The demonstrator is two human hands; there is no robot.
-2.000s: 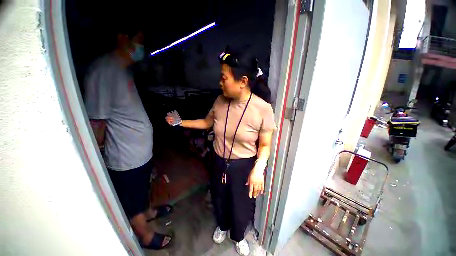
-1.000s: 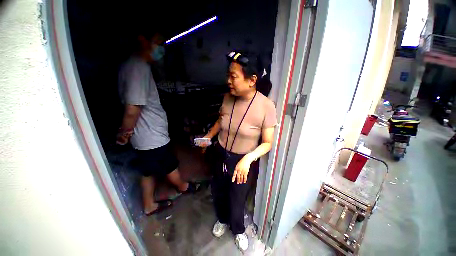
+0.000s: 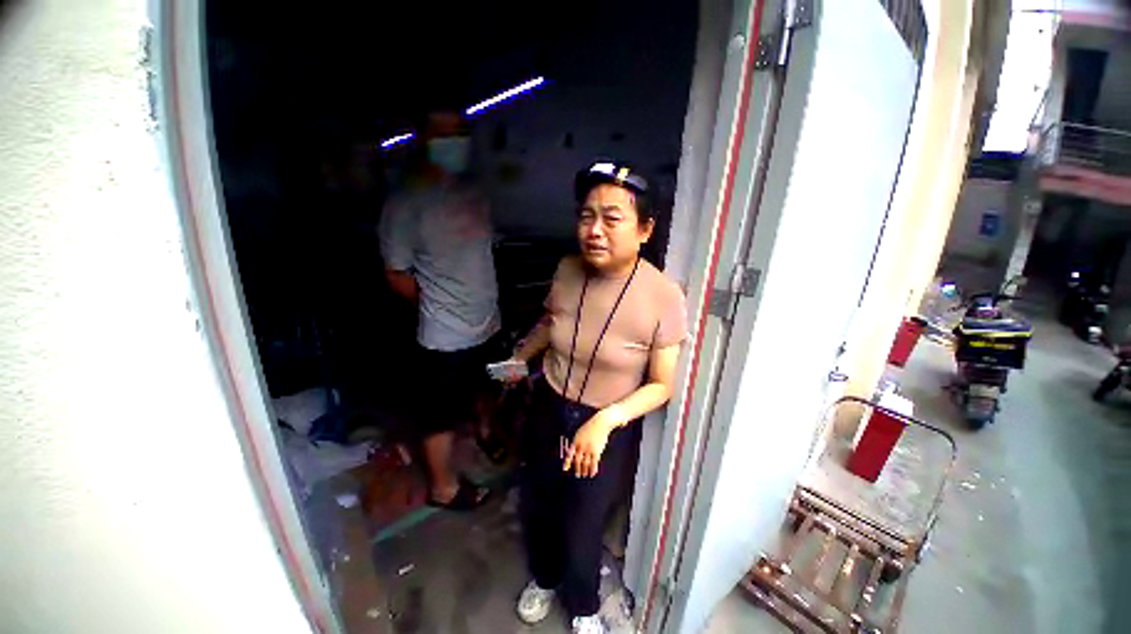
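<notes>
Neither of my hands is in the picture. Nearest in front of me is an open doorway with a grey metal door frame (image 3: 223, 310). A person in a beige top (image 3: 620, 328) stands in it, facing me, and holds a small pale flat thing, apparently a smartphone (image 3: 506, 370). A black lanyard (image 3: 604, 328) hangs from the neck. A person in a grey shirt (image 3: 449, 273) with a light blue face mask stands farther inside, in the dark.
The metal door (image 3: 812, 273) stands open on the right. Beyond it are a slatted platform trolley (image 3: 831, 557), a red block (image 3: 878, 443) and a parked scooter with a rear box (image 3: 989, 344). Pale bundles (image 3: 316, 452) lie inside at the left.
The person in the grey shirt has moved deeper inside and to the right, and now faces this way. The person in beige has lowered the phone hand and turned towards me.
</notes>
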